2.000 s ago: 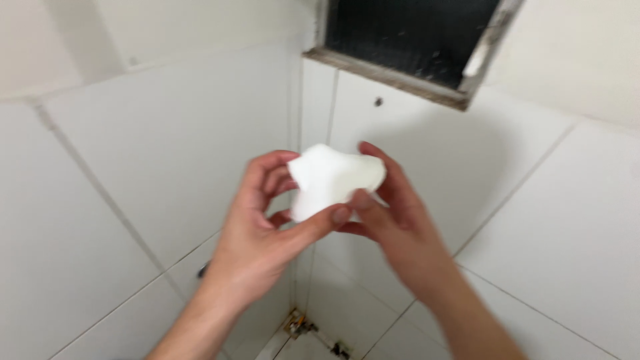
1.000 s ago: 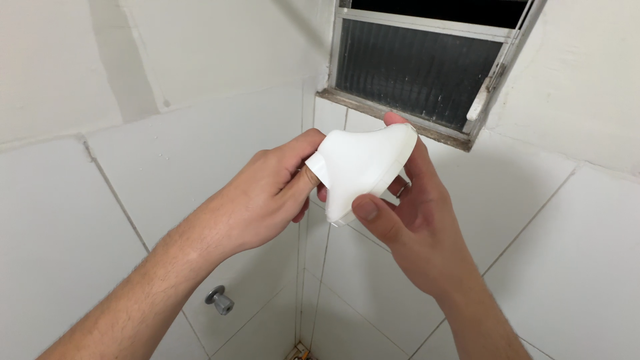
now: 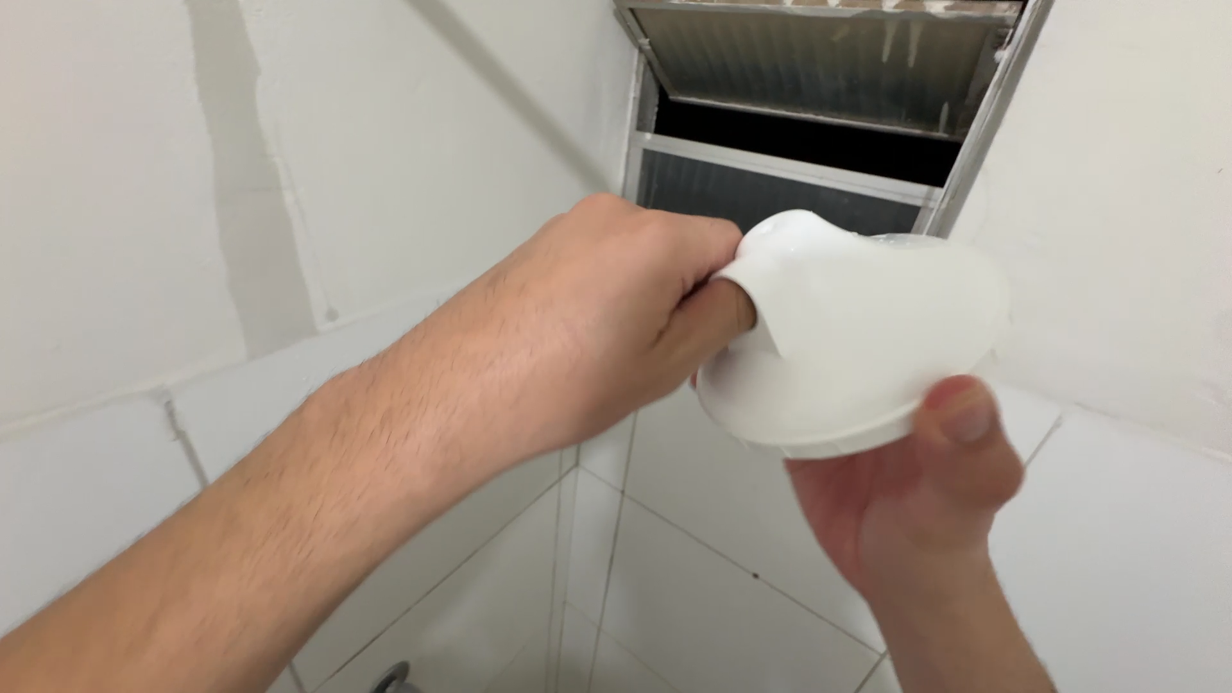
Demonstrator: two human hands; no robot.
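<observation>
A white plastic shower head housing, or a similar rounded white fitting, is held up between both hands, in front of the window. My left hand grips its narrow neck from the left, with a fingertip at the neck's opening. My right hand supports the wide rim from below and the right, its thumb on the near edge. The right hand's other fingers are mostly hidden behind the piece.
A louvred window with a metal frame and ribbed glass panes sits high in the wall. White tiles cover the lower walls around the corner. A metal wall fitting shows at the bottom edge.
Both hands have raised and turned the white piece, so its wide rounded side now shows. The view has tilted upward, bringing more of the window into sight.
</observation>
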